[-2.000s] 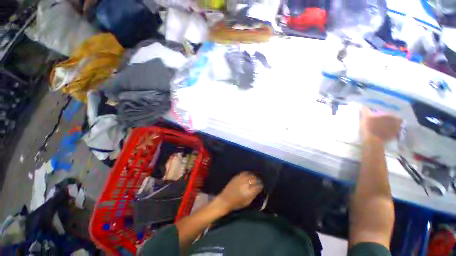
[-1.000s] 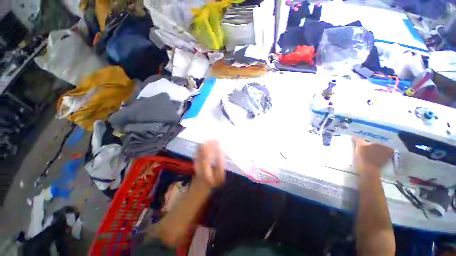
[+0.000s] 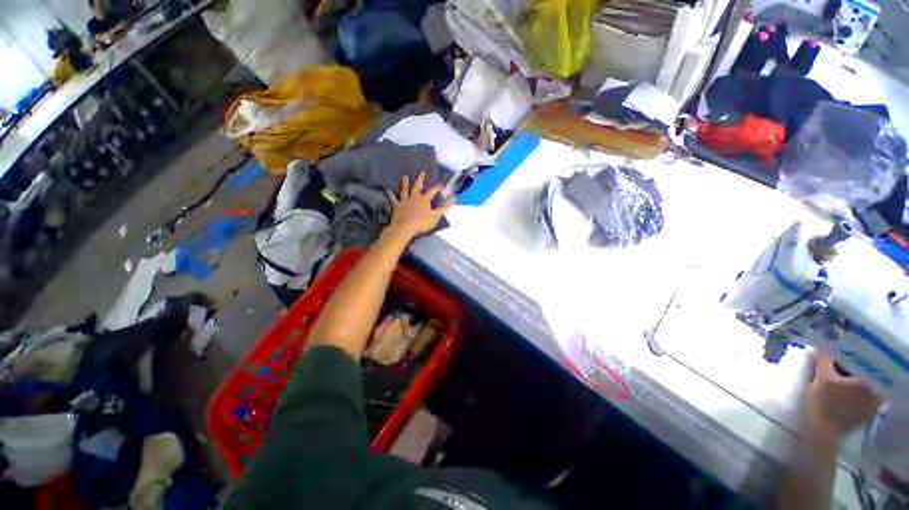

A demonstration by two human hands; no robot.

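Note:
My left hand (image 3: 417, 207) is spread flat on the folded dark grey panels (image 3: 374, 171), which lie at the left end of the machine table. My right hand (image 3: 842, 396) rests under the arm of the white sewing machine (image 3: 787, 274), near its bed; its fingers are partly hidden and blurred. A clear plastic bag (image 3: 603, 207) with grey pieces in it lies on the white table (image 3: 558, 274), between my hands and farther back. A clear film with a red edge (image 3: 598, 369) lies at the table's front edge.
A red slatted basket (image 3: 264, 364) stands on the floor at the table's left front, with scraps inside. Mustard cloth (image 3: 309, 115) and other fabric heaps lie to the left. A yellow bag (image 3: 558, 38), a red bundle (image 3: 740, 136) and another clear bag (image 3: 842, 154) are at the back.
My left hand has moved from near my body, over the table's front edge, to the grey panels. My right hand stays by the machine. The view has turned left.

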